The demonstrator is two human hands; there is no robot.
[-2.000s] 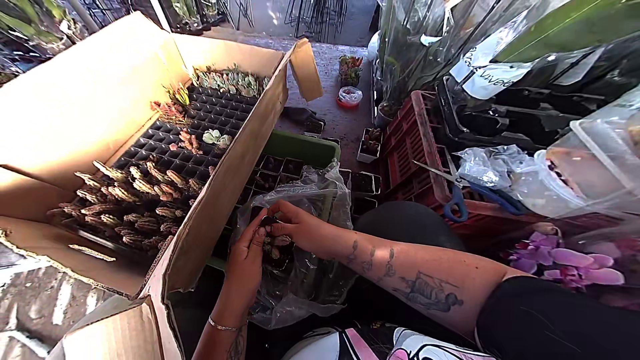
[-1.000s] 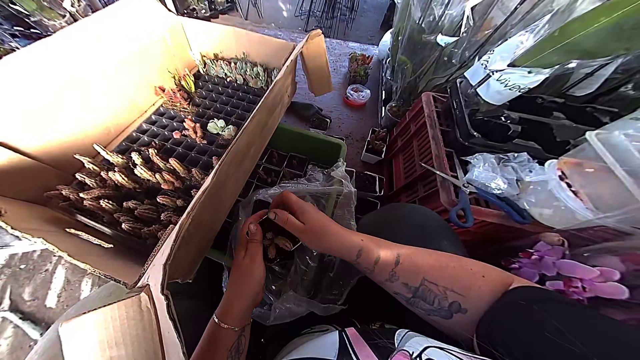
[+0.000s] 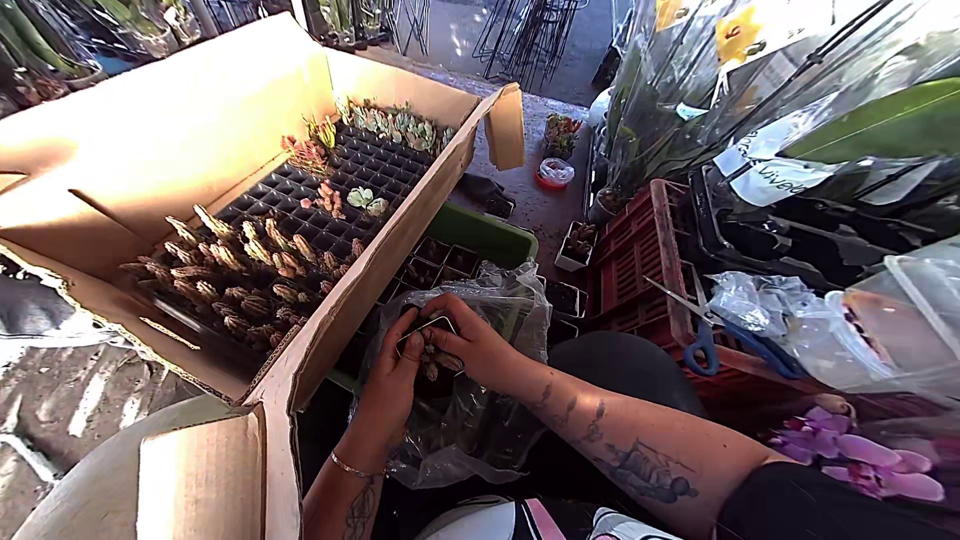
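Note:
Both hands hold one small square pot [image 3: 425,330] with little cactus cuttings [image 3: 437,361] in it. My left hand [image 3: 396,364] grips its left side, thumb at the rim. My right hand [image 3: 466,337] has its fingers around the far and right side. Under the hands lies a clear plastic bag [image 3: 480,431], over a green crate [image 3: 491,238] of dark square pots. Left of the hands, a plug tray [image 3: 289,196] in a cardboard box holds many brownish cactus cuttings [image 3: 247,289] and a few pale green rosette succulents [image 3: 367,201].
The cardboard box wall [image 3: 390,259] rises close to my left hand. At right are a red plastic crate [image 3: 637,262], blue-handled scissors [image 3: 703,345] with blades spread, clear plastic tubs [image 3: 862,337], purple orchid flowers [image 3: 862,454] and wrapped plants. A red-rimmed container [image 3: 554,173] stands behind.
The pot, low between the hands one second ago, is now raised and tilted, its rim showing. Both hands have shifted their grip around it.

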